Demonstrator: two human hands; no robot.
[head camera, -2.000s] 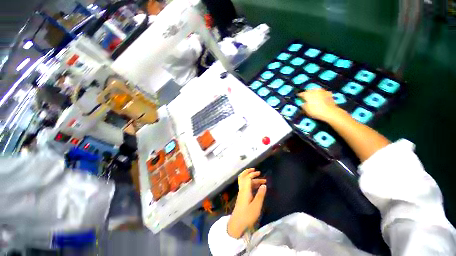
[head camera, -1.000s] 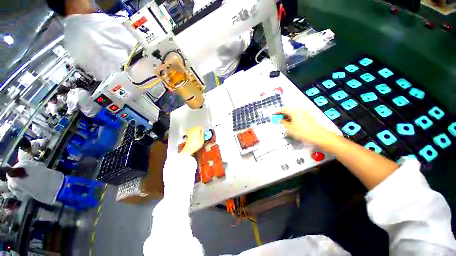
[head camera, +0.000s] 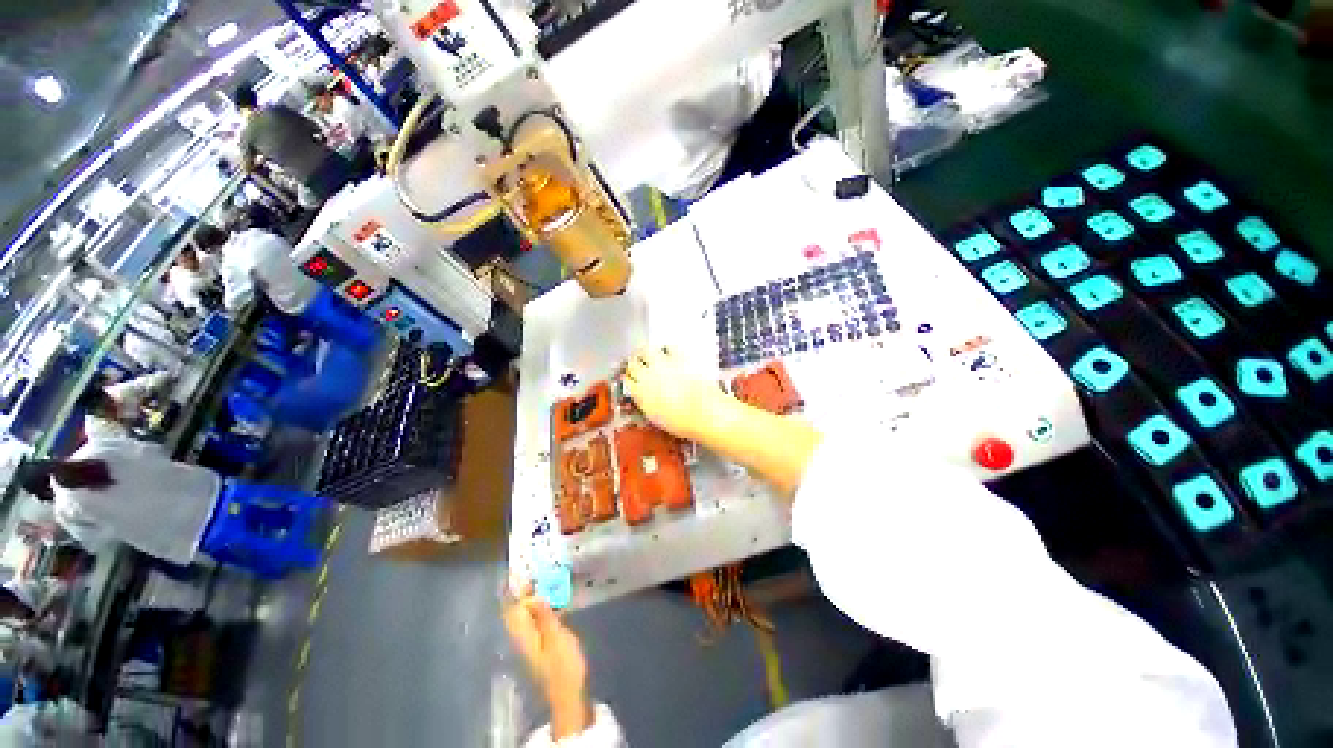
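My left hand (head camera: 548, 652) is low in the picture by the front left corner of the machine base. It holds a light-blue housing (head camera: 553, 586) at its fingertips. My right hand (head camera: 670, 392) reaches over the orange-brown fixture blocks (head camera: 654, 474), with its fingertips at the back right block. The fingers hide that spot, so I cannot tell if they hold something. The back left block (head camera: 583, 411) has a dark opening and no light-blue housing shows in it.
The brass-gold working head (head camera: 589, 252) hangs behind the fixtures. A dotted plate (head camera: 804, 311) and a loose orange-brown block (head camera: 766, 387) lie right of them. The red button (head camera: 993, 453) is at the front right corner. A black tray (head camera: 1155, 358) of light-blue housings stands further right.
My left hand has moved from the fixtures to the front left corner, now with a housing. My right hand has moved left from the dotted plate to the fixtures. The view has shifted.
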